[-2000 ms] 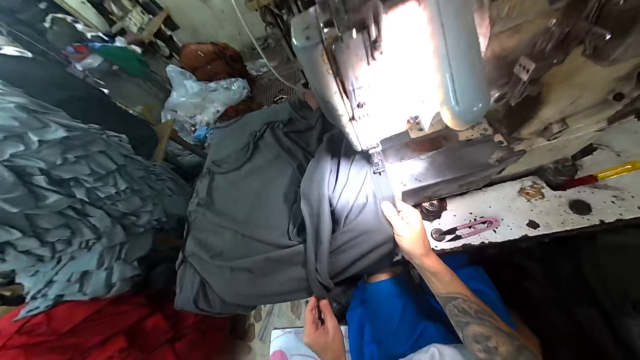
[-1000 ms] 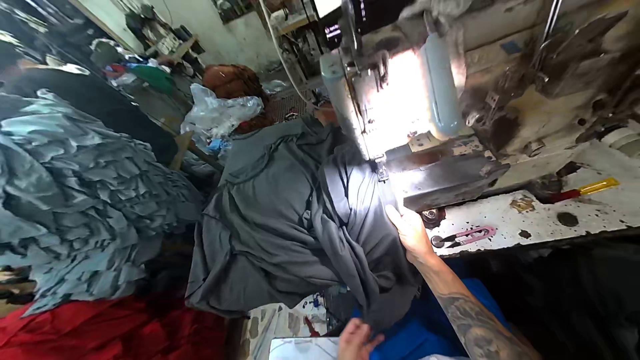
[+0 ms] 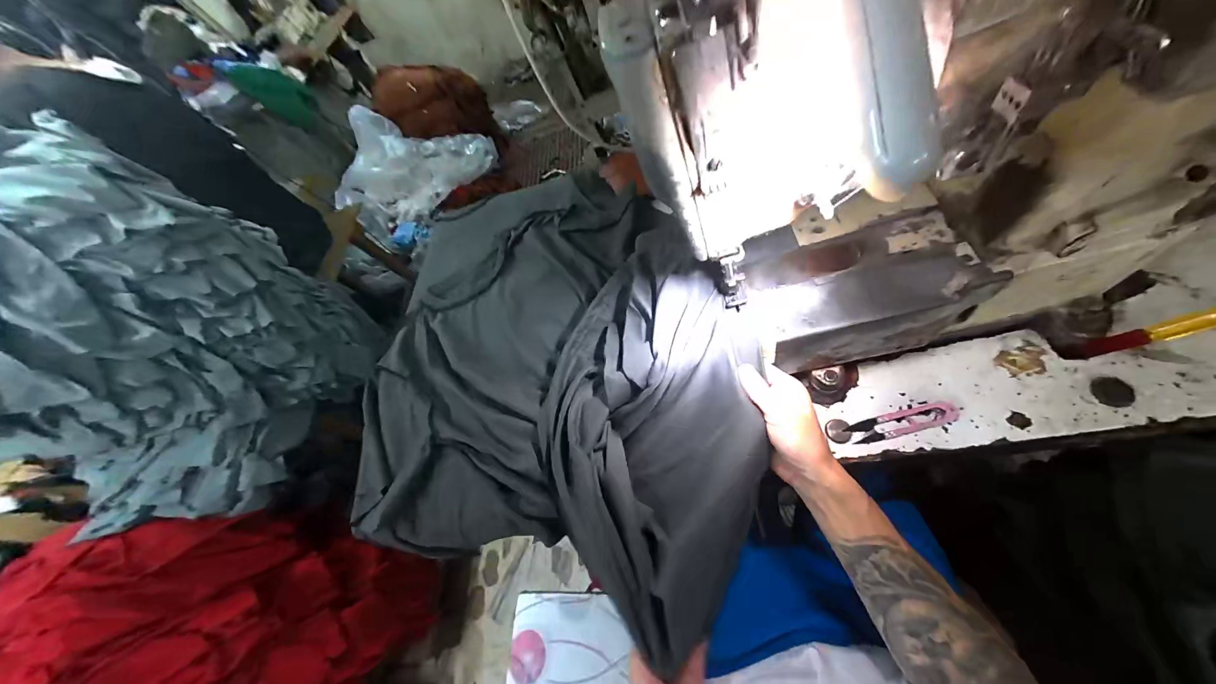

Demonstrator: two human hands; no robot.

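Dark grey fabric (image 3: 475, 380) lies bunched at the sewing machine, its right edge under the presser foot (image 3: 731, 280). My right hand (image 3: 790, 418) pinches that edge just below the foot, thumb and fingers closed on the cloth. At the bottom of the view my left hand (image 3: 670, 665) is around the hanging lower end of the same fabric; most of its fingers are hidden by the cloth. A bright lamp glare covers part of the machine head (image 3: 655, 123). Pink-handled thread snips (image 3: 907, 420) lie on the white machine bed, right of my right hand.
Stacked light grey cloth pieces (image 3: 171, 313) stand at left above red fabric (image 3: 209, 598). Clear plastic bags (image 3: 408, 171) and a brown bundle (image 3: 432, 100) are behind. A tool with a yellow and red handle (image 3: 1168, 331) lies at right. Blue cloth (image 3: 807, 598) covers the lap.
My left hand held the fabric's lower edge, then was apart from it with fingers spread; now it is on the cloth's hanging end. My right hand stays at the edge near the presser foot.
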